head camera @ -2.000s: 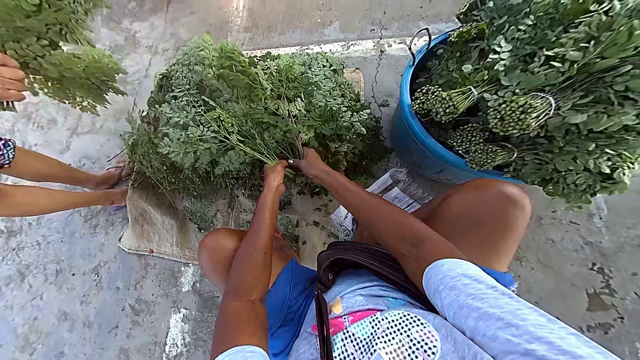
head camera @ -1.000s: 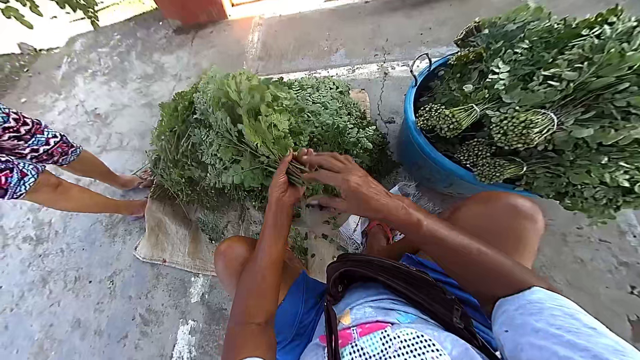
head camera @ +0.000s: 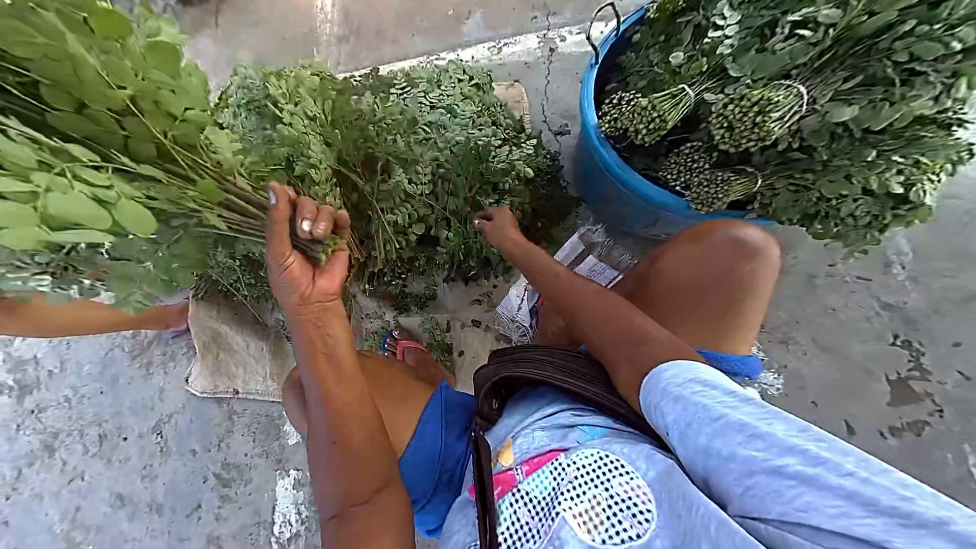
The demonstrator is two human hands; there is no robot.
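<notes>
My left hand is closed around the stems of a large bunch of leafy green sprigs, whose leaves spread to the upper left. My right hand is at the near right edge of a heap of leafy greens; its fingertips are among the leaves, and whether they grip a stem is hidden. The heap lies on woven sacking on the concrete ground. A blue plastic tub to the right holds several tied bundles of greens, their cut stem ends facing me.
Another person's leg shows at the left edge, beside the sacking. A white printed woven sack lies between the heap and my right knee. My sandaled foot is near the sacking. A dark bag rests at my waist.
My left hand has moved left, away from my right hand, and holds a bunch up over the left side of the heap. My right hand has moved to the heap's right part.
</notes>
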